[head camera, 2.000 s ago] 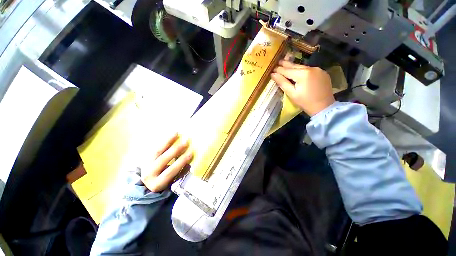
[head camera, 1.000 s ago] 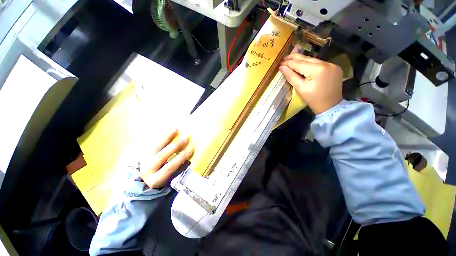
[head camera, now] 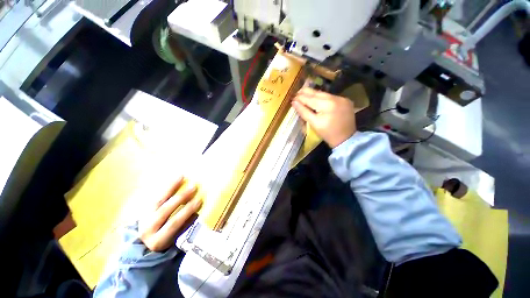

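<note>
The long template lies on the white arm, under the sewing head. It shows dark handwriting at its upper part and a long narrow slot. A yellow panel, very bright in the light, lies along the slot's left side. My left hand rests flat with fingers spread on the panel's lower left edge. My right hand has its fingertips together at the slot's upper right side; whether they pinch anything is hidden. Yellow cloth hangs below my right hand.
The white sewing head is above the template, with a grey bar to its right. Yellow panels lie on a white board at left. More yellow panels with a dark roll-like bit are at right.
The whole view has shifted, so the scene sits lower and further left. Both hands keep nearly the same places on the template.
</note>
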